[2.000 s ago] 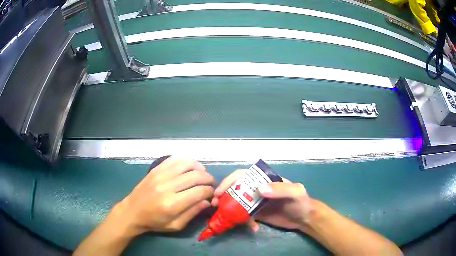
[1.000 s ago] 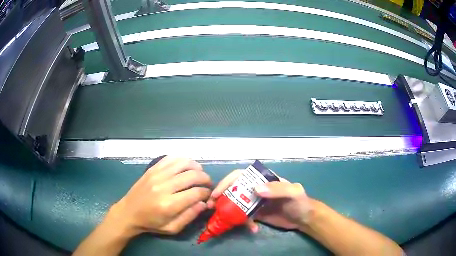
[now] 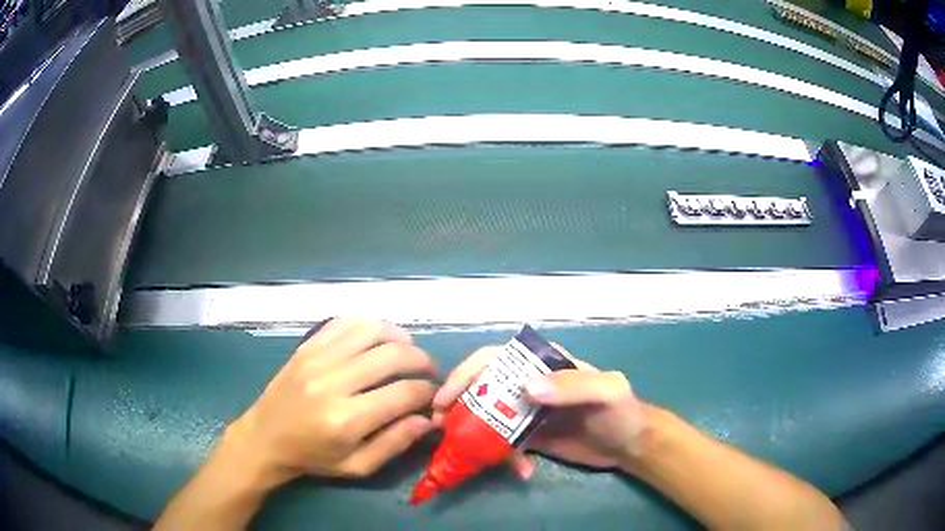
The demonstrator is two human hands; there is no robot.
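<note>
My right hand (image 3: 591,415) holds the glue bottle (image 3: 505,392), which is tilted with its red nozzle pointing down and left, near the green worktop edge (image 3: 725,384). My left hand (image 3: 347,402) rests on the worktop just left of the bottle, back of the hand up, fingers curled. What is under its fingers is hidden. A dark round pad (image 3: 317,330) shows only partly behind my left hand. A silver-white part strip (image 3: 739,208) with a row of round parts lies on the conveyor belt (image 3: 414,218) at the right.
The UV curing lamp unit (image 3: 901,223) stands at the right with violet glow. A steel housing (image 3: 88,187) is at the left, with a grey support post (image 3: 212,78) behind. White lane rails (image 3: 518,299) cross the view. A black cable (image 3: 904,99) hangs at upper right.
The part strip has moved right along the belt, nearer the lamp unit. Both hands and the bottle have hardly moved. The view has shifted slightly.
</note>
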